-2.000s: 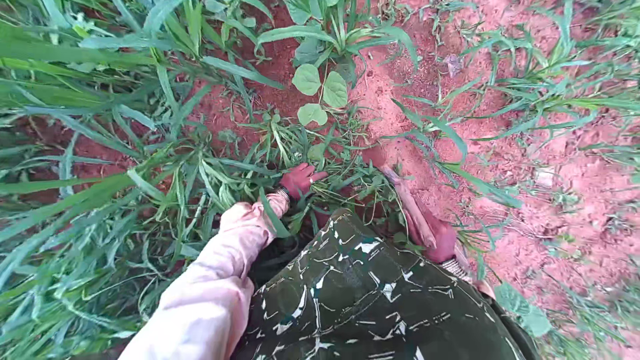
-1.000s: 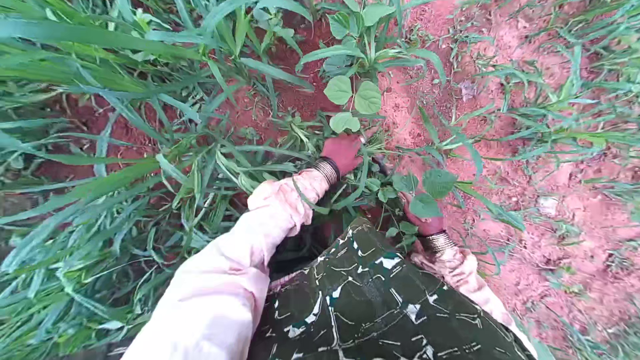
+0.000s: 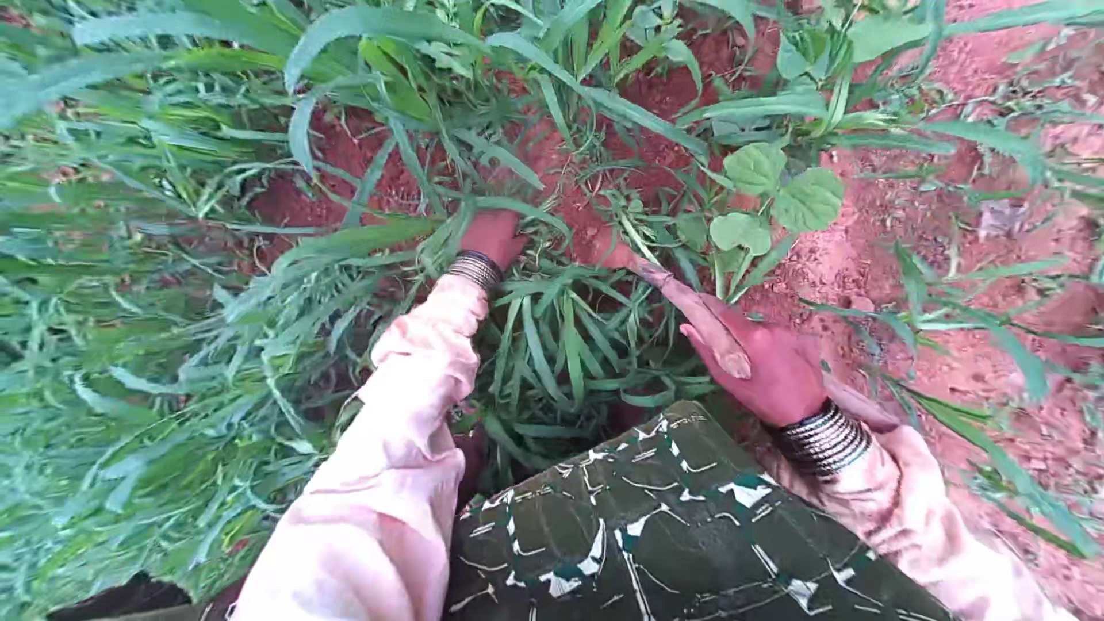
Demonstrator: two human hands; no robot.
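My left hand (image 3: 494, 237), with bangles at the wrist, reaches into long-bladed grass (image 3: 388, 237) left of centre. Leaves partly cover its fingers, so whether they grip any stems cannot be told. At right, my right hand (image 3: 763, 366) lies against the wooden handle (image 3: 703, 319) of a hand tool; the handle runs from the palm up and left to the soil. The tool's far end sits at the red soil (image 3: 595, 237) and its shape is not clear. Between my hands grows a tuft of narrow-leaved grass (image 3: 561, 336).
A broad-leaved seedling (image 3: 776, 203) stands just above my right hand. Dense tall grass (image 3: 172, 345) fills the left side. Red ground with scattered weeds (image 3: 975, 285) lies at right. Patterned dark green cloth (image 3: 664, 535) covers my lap at the bottom.
My left hand has moved left, away from the broad-leaved seedling. My right hand, partly behind leaves a second ago, now shows plainly with the wooden handle. The view has shifted.
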